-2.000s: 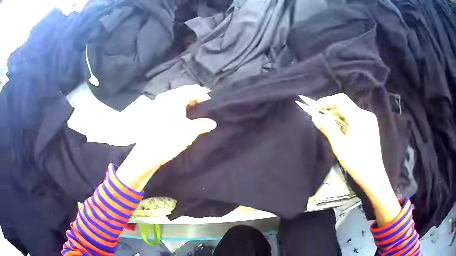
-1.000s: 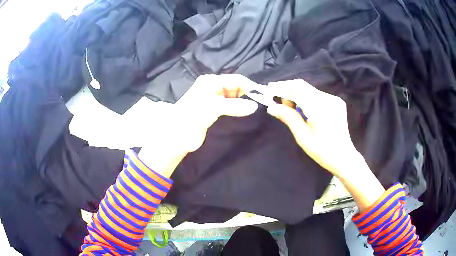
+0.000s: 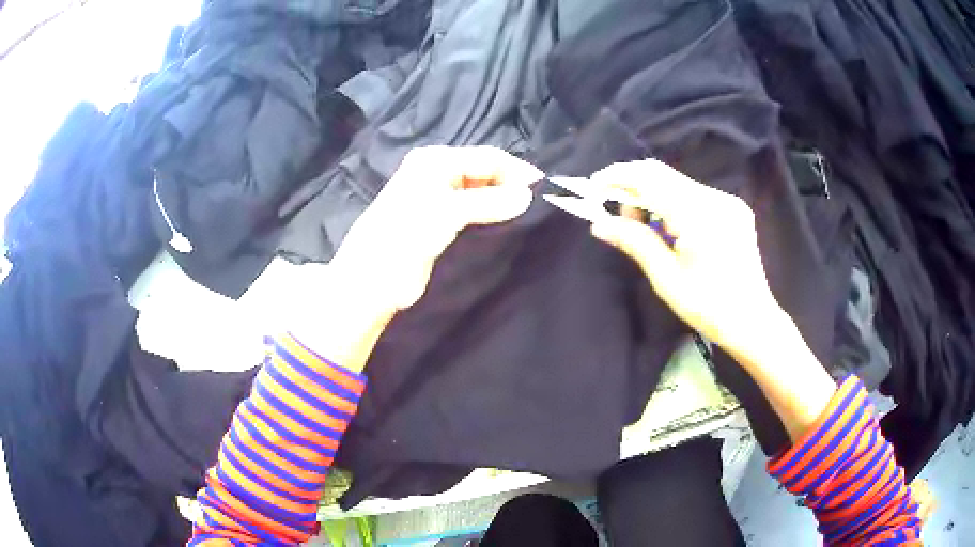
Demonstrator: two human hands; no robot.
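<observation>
A dark garment (image 3: 503, 353) is spread nearest me and hangs over the table's front edge. My left hand (image 3: 438, 219) pinches the garment's upper edge between thumb and fingers. My right hand (image 3: 695, 251) holds thread snips (image 3: 572, 197), whose two pointed silver blades are apart. The blade tips point left and are close to my left fingertips. The snips' handle is mostly hidden in my right hand. Any thread at the blades is too small to see.
Heaped dark garments (image 3: 64, 321) surround the work at left, back and right. Greyer folds (image 3: 470, 86) lie at the back. A thin white loop (image 3: 171, 219) lies on the pile at left. The white table edge (image 3: 460, 497) shows in front, above my dark-clothed legs.
Both hands have come together from farther apart. My left hand has moved right and up, and the snips have moved left towards it. The blades look more open than one second ago.
</observation>
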